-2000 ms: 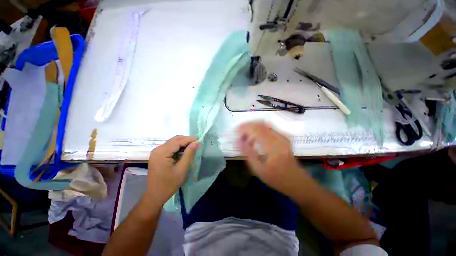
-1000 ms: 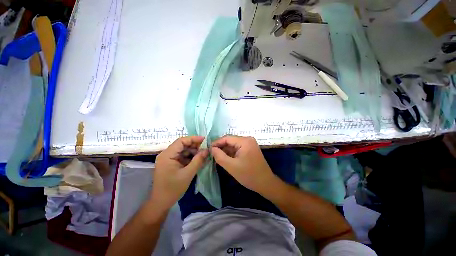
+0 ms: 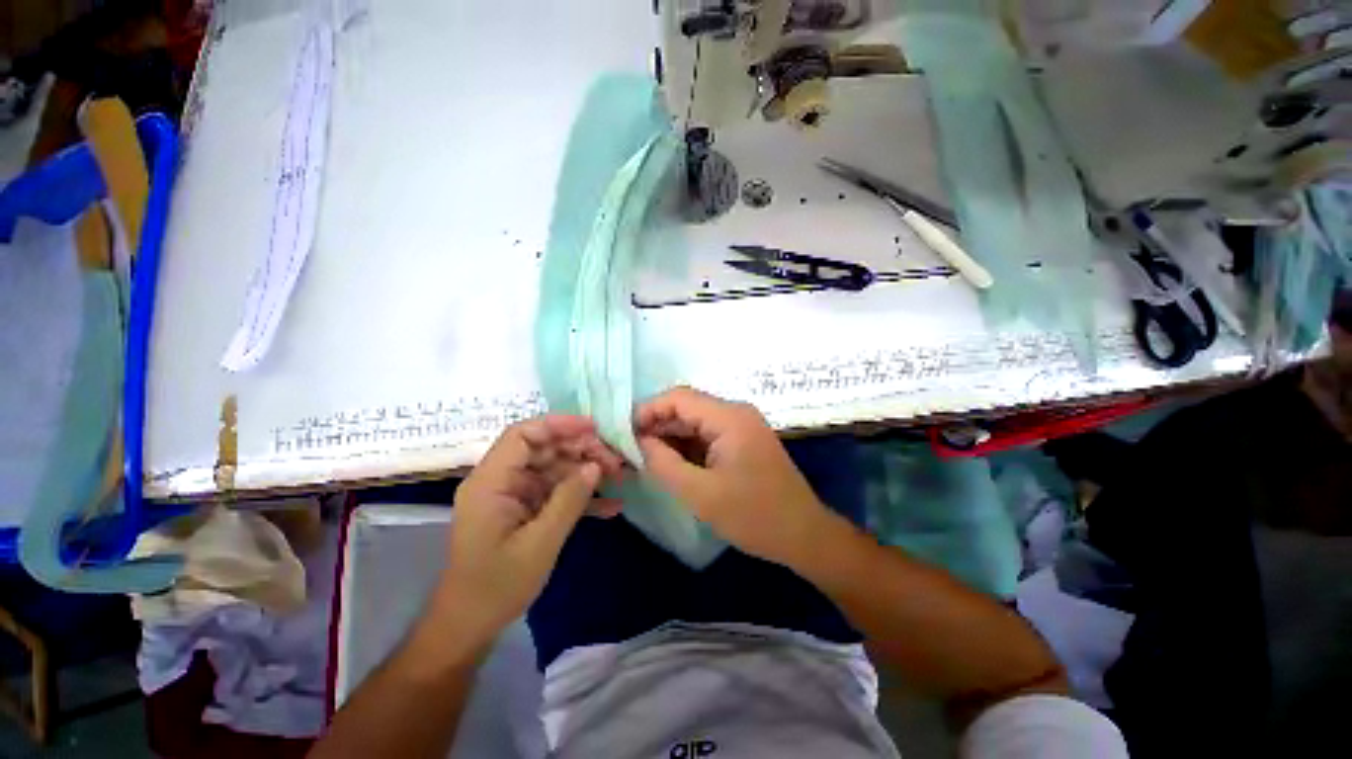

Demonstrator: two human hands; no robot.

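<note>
A mint-green curved cloth piece [image 3: 571, 282] with a narrow paler layer lies on the white table [image 3: 415, 223], its far end beside the sewing machine's needle area. Its near end comes over the table's front edge between my hands and hangs down. My right hand [image 3: 719, 460] pinches the near end of the cloth between thumb and fingers. My left hand [image 3: 527, 497] is at the left side of the same end, fingers bent and touching it; whether it grips the cloth is hard to tell.
Black thread snips [image 3: 801, 267], a white-handled tool [image 3: 946, 246] and grey tweezers [image 3: 867, 181] lie right of the cloth. More mint strips [image 3: 1023, 193] and dark-handled scissors [image 3: 1171, 322] are further right. A white lined strip [image 3: 282, 200] and a blue basket [image 3: 148, 282] are left.
My left hand has come to the cloth's near end with its fingers spread more. My right hand has moved from the right onto that end. The view has shifted slightly.
</note>
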